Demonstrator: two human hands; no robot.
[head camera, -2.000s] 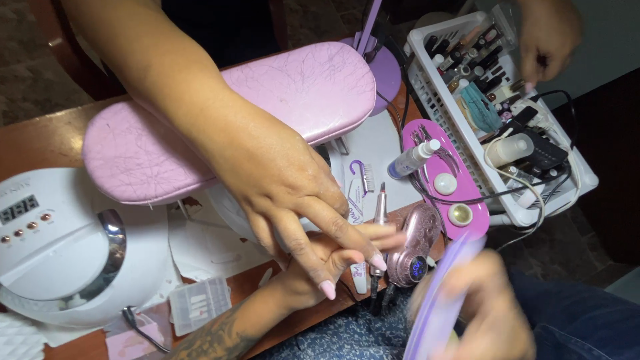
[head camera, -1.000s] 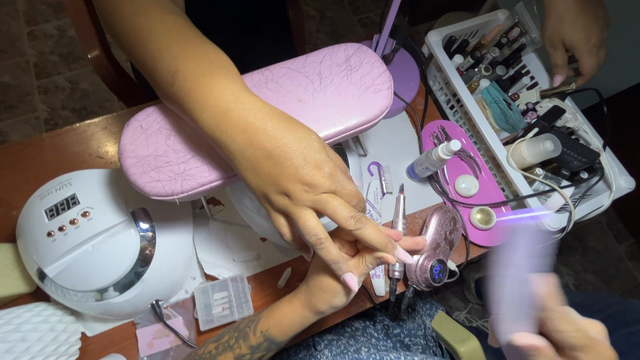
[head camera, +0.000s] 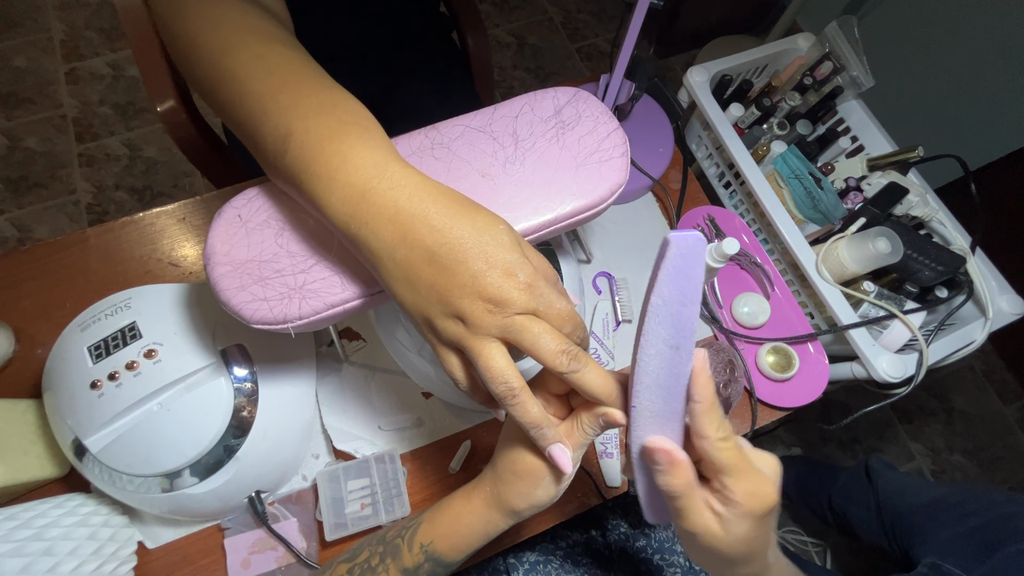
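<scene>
My right hand (head camera: 724, 472) grips a purple half-moon nail file (head camera: 666, 360) between thumb and fingers, upright beside the other person's fingertips. My left hand (head camera: 540, 448), below a tattooed forearm's wrist end, holds one finger of the other person's hand (head camera: 480, 296) from beneath; the exact grip is partly hidden. Pink polish shows on a nail of that person's hand. Their forearm lies across a pink padded armrest (head camera: 512, 160). Behind the file, a pink rounded device (head camera: 722, 376) is partly covered. A small purple-handled brush (head camera: 620, 298) lies near a white nail file (head camera: 610, 460).
A white nail lamp (head camera: 152, 448) stands at left, near a clear plastic box (head camera: 364, 494). At right, a pink tray (head camera: 788, 388) holds small pots and a spray bottle (head camera: 722, 252); beyond it is a white basket (head camera: 740, 172) of polish bottles and cables. A purple lamp base (head camera: 646, 148) stands behind.
The file in my right hand has moved left from its place one second ago, to beside the other person's fingertips. That person's other hand, earlier at the basket, has left the view.
</scene>
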